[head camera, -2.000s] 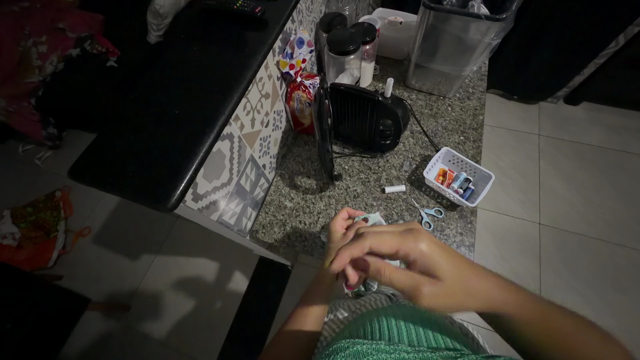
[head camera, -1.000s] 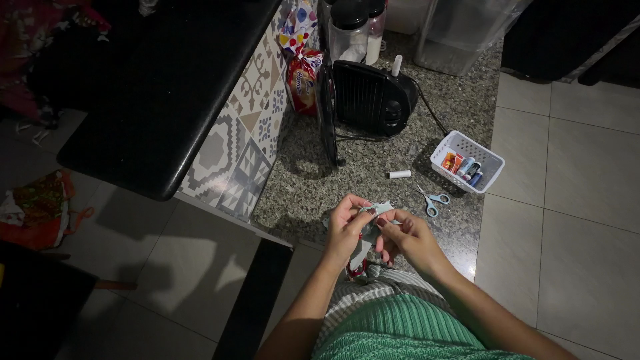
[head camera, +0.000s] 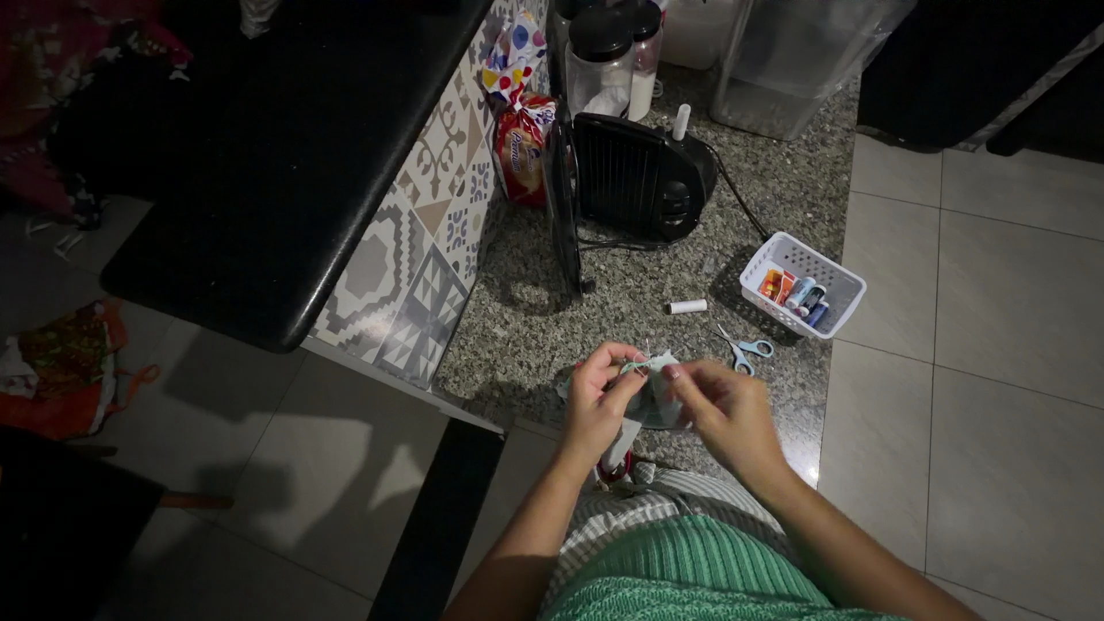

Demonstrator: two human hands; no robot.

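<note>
My left hand [head camera: 602, 395] pinches a piece of pale green fabric [head camera: 662, 398] between thumb and fingers, over the near edge of the granite counter. My right hand [head camera: 726, 412] grips the same fabric from the right side, its thumb and forefinger at the fabric's upper edge. A thin, light strand shows near the left fingertips; whether a needle is there I cannot tell. Light blue-handled scissors [head camera: 742, 349] lie on the counter just beyond my right hand, blades apart. Farther off lies a white thread spool [head camera: 686, 306]. A white plastic basket [head camera: 849, 300] holds several thread spools and orange packets.
A black electric grill [head camera: 642, 177] stands with its lid up on the granite counter [head camera: 517, 332]. Behind it are a red bread bag [head camera: 522, 155], black-lidded jars [head camera: 599, 65] and a clear plastic bin [head camera: 772, 69]. A raised black countertop [head camera: 285, 172] juts out at left.
Two seconds ago my right hand crossed over my left. Since then my hands have moved apart, and now they hold the fabric side by side.
</note>
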